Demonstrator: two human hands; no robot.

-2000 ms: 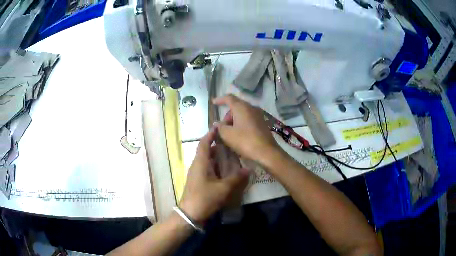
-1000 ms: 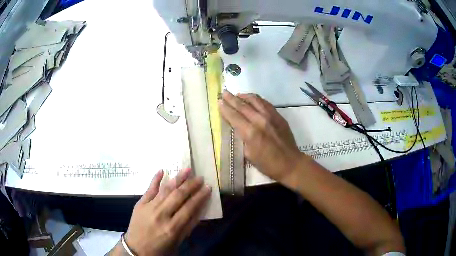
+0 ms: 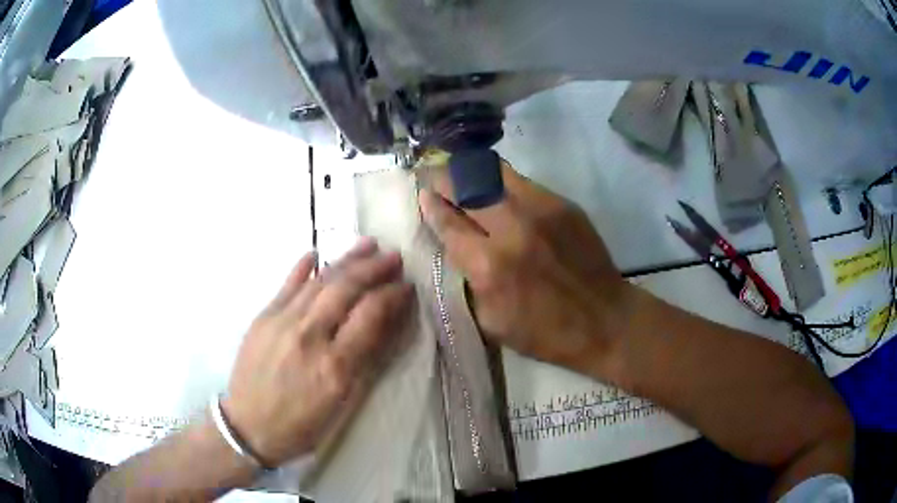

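A beige fabric strip runs from under the sewing machine's presser foot toward me, its near end over the table edge. A zipper with a shiny toothed line lies along its right side, their edges meeting or overlapping. My left hand lies flat on the strip, fingers together and thumb apart, gripping nothing visible. My right hand has curled fingers on the zipper's far part just before the foot. A dark round-ended knob hides part of its fingers. The needle point cannot be made out.
The white machine head fills the top. Red-and-black snips with a black cord lie right of my right hand. Waiting zippers lie under the arm. A pile of cut pieces is at far left. A printed ruler runs along the front edge.
The view is closer to the machine head. The zipper now lies against the strip, its far end nearer the foot. My left hand has moved up the strip, and my right hand is nearer the needle.
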